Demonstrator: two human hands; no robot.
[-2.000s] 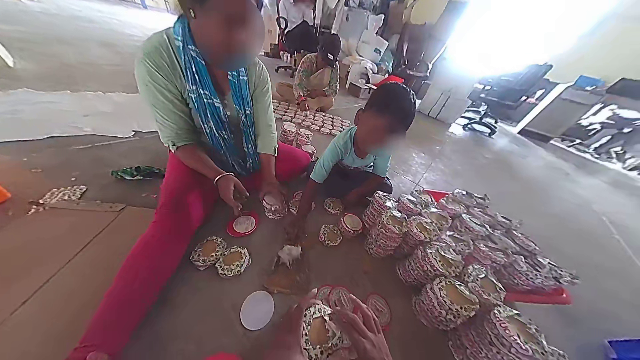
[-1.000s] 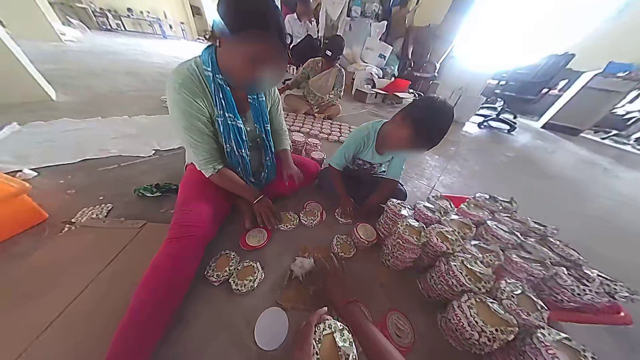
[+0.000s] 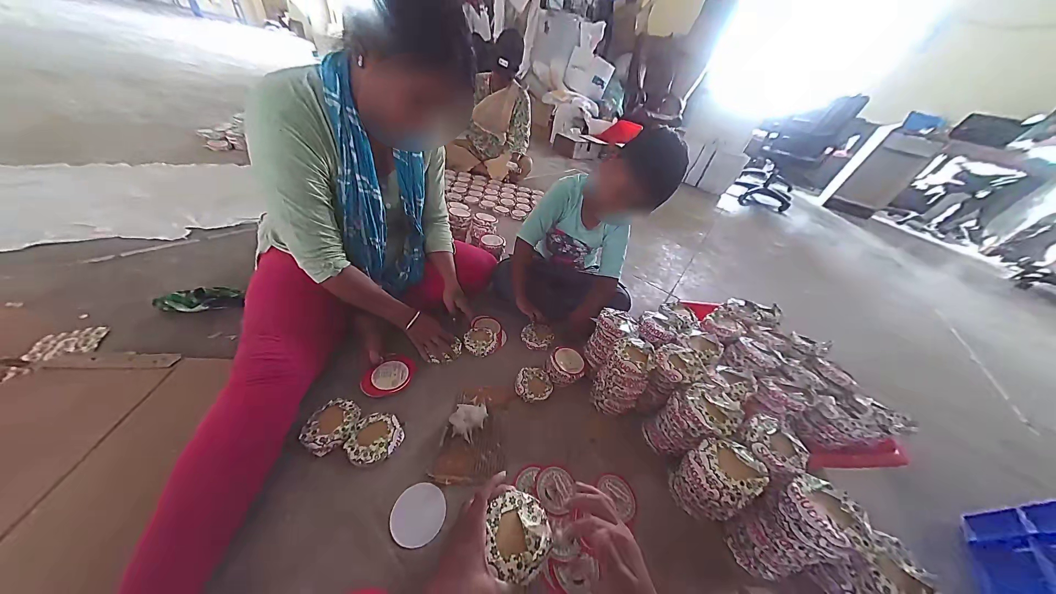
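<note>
At the bottom centre my left hand [image 3: 470, 549] holds a round piece wrapped in patterned foil or paper [image 3: 518, 536], its brown centre facing up. Just right of it, my right hand [image 3: 606, 536] is over several round printed labels with red rims [image 3: 617, 497]; its fingers are bent, and whether they grip a label is unclear. A plain white disc [image 3: 417, 516] lies on the floor left of my left hand. Beyond my hands is a brown sheet [image 3: 466, 462] with a crumpled white wad [image 3: 468, 419] on it. Two wrapped rounds [image 3: 374, 438] lie to its left.
Tall stacks of wrapped rounds [image 3: 718, 478] stand on the right, some on a red tray [image 3: 858, 456]. A blue crate [image 3: 1011, 540] is at the lower right. Two people sit opposite, handling rounds; another sits farther back near rows of rounds [image 3: 495, 194]. A cardboard sheet [image 3: 107, 437] lies left.
My right hand reached forward to the brown sheet one second ago and is now back beside the labels. The wrapped round stays at my left hand.
</note>
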